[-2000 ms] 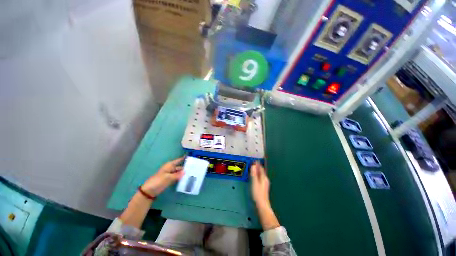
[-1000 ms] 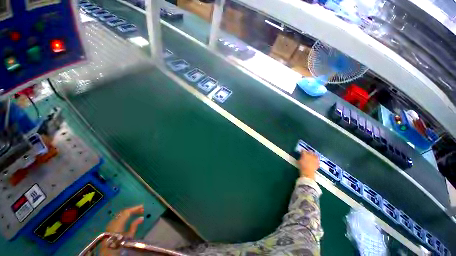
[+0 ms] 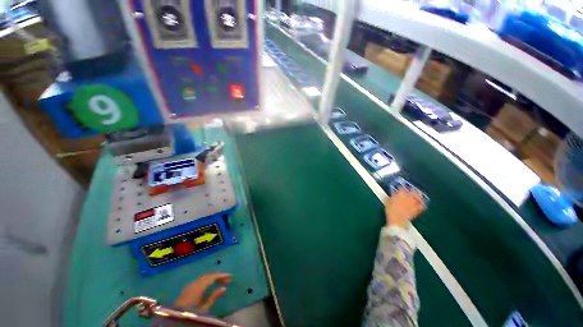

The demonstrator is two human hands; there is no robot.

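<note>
My right hand (image 3: 405, 207) is on a device housing (image 3: 415, 190) on the green conveyor belt (image 3: 300, 211), at the near end of a row of housings (image 3: 364, 143) beside the white line. Its fingers partly cover the housing. My left hand (image 3: 203, 292) is over the front of the teal bench, fingers apart and nothing seen in it; its lower part is cut off behind a blurred copper-coloured rim. Another housing (image 3: 174, 171) sits on the orange fixture nest (image 3: 195, 182) on the perforated base plate (image 3: 137, 193).
The blue press head (image 3: 64, 105) with a green 9 stands behind the nest. A blue control panel (image 3: 211, 70) stands behind the bench. A white post (image 3: 337, 64) rises by the belt. A blue object (image 3: 553, 204) lies at the far right. Cardboard boxes (image 3: 435, 70) stand beyond.
The view has swung back left, bringing the press into full view. My right hand and a housing are now at the end of the separate row. The pale housing once in my left hand is gone.
</note>
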